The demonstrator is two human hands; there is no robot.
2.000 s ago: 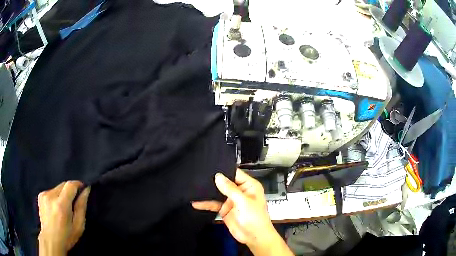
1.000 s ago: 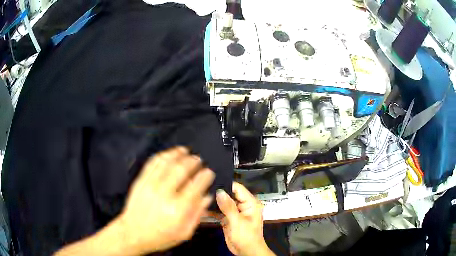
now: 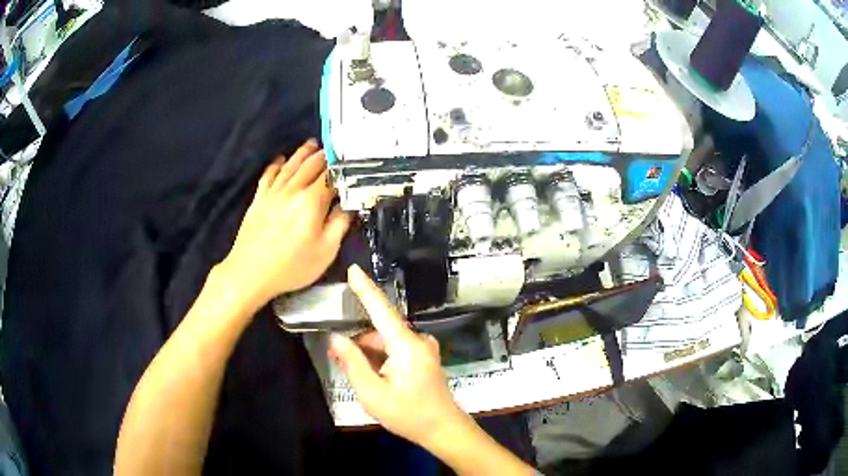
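The black fabric garment body point(image 3: 112, 232) covers the left of the table and runs to the left side of the overlock machine point(image 3: 558, 112). My left hand point(image 3: 288, 223) lies flat on the fabric beside the machine's left end, fingers spread towards the back. My right hand point(image 3: 404, 372) is in front of the presser foot and needle area point(image 3: 377, 242), index finger pointing at the fabric edge there, thumb apart. Part of the white cloth plate point(image 3: 325, 305) shows between the hands. Whether the right fingertip touches fabric is hard to tell.
The looper cover point(image 3: 590, 311) hangs open at the machine's front. Striped cloth point(image 3: 688, 288), orange-handled scissors point(image 3: 758, 288) and silver blades point(image 3: 767, 191) lie at the right. A dark thread cone point(image 3: 725, 45) stands at upper right, above blue fabric point(image 3: 790, 204). Black fabric lies at lower right.
My left hand has moved forward from the front fabric to beside the machine. The fabric has shifted away, uncovering the cloth plate and table edge. The machine sits further left in view.
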